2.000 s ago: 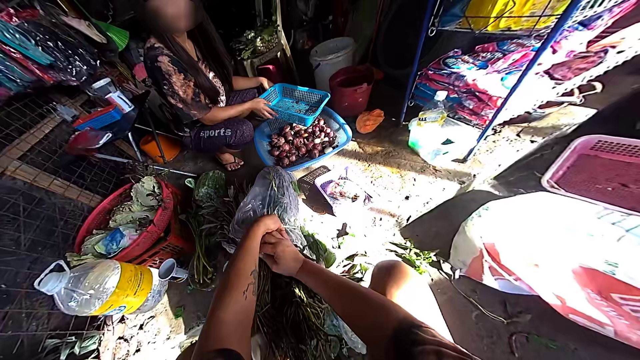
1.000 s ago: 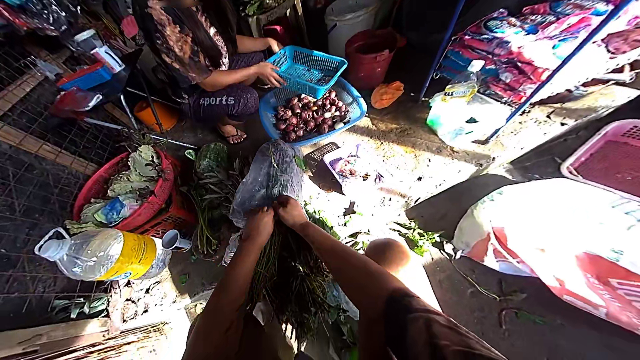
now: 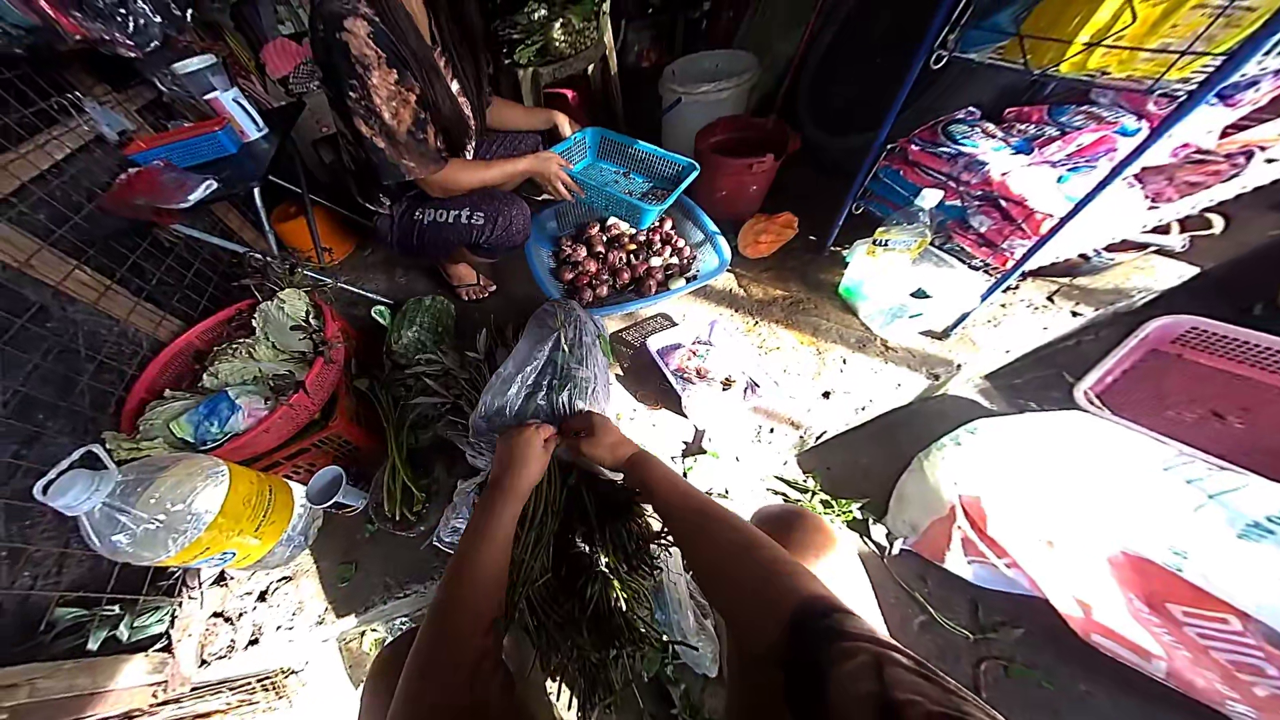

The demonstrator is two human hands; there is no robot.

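Note:
A clear plastic bag [image 3: 548,370] covers one end of a bundle of leafy green stems [image 3: 585,585], which hangs down toward my knees. My left hand [image 3: 524,458] grips the gathered edge of the bag, its fingers closed. Close beside it, my right hand [image 3: 598,442] pinches the same edge. Loose stems [image 3: 400,460] lie left of the bag near a dark green squash-like vegetable [image 3: 422,328]. Beyond the bag, a blue basin [image 3: 718,250] holds reddish-purple onion-like bulbs [image 3: 615,265]. What my fingers hide of the bag's rim cannot be seen.
A person [image 3: 440,130] crouches beyond, both hands on a blue basket [image 3: 640,208]. Left stand a red basket of cabbage leaves [image 3: 335,365] and a large plastic bottle [image 3: 190,510]. A white sack [image 3: 1080,500] and pink tray [image 3: 1130,350] lie right. A blue-framed rack [image 3: 1090,190] stands behind.
My hands were close together at the gathered bag two seconds ago; now they are slightly apart on its edge. The crouching person still holds the blue basket.

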